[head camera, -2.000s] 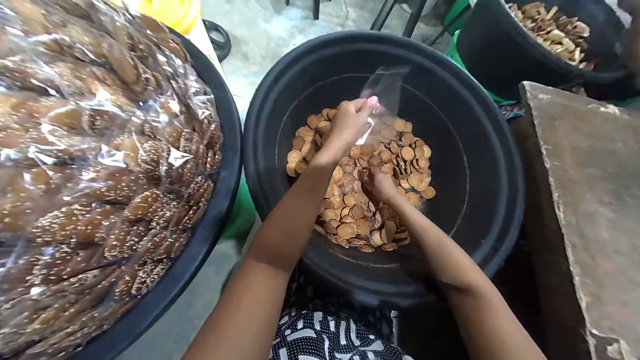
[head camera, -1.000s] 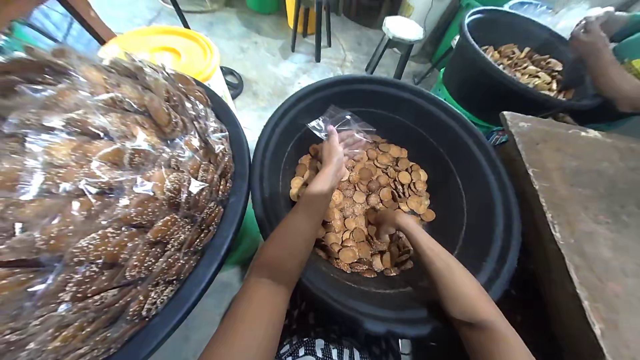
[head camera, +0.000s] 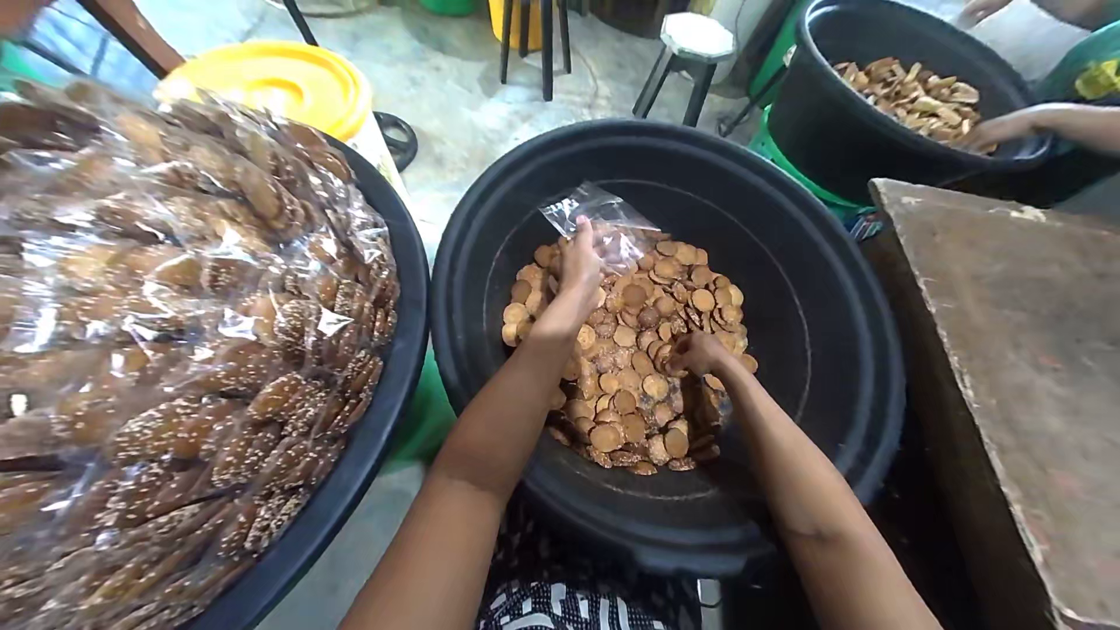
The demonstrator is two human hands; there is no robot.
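A black plastic tub [head camera: 831,350] in the middle holds a heap of round brown crackers [head camera: 634,350]. My left hand [head camera: 579,258] is over the heap's upper left part, shut on the edge of a clear plastic bag [head camera: 604,219] that spreads out beyond the fingers. Farther right, my right hand [head camera: 698,353] reaches down into the crackers with its fingertips hidden among them; whether it grips any cannot be told. At the left, clear bags packed with sesame-dotted crackers [head camera: 201,367] pile up high in another black tub [head camera: 407,262].
A worn wooden table [head camera: 1024,367] stands close on the right. Behind it, another person's hands are at a black tub [head camera: 805,96] of brown pieces [head camera: 927,101]. A yellow lid [head camera: 289,83] lies at upper left; a stool [head camera: 697,37] stands at the back.
The clear bag was raised over the heap's middle with both hands near each other two seconds ago; my left hand has since moved left with it. The view has tilted up.
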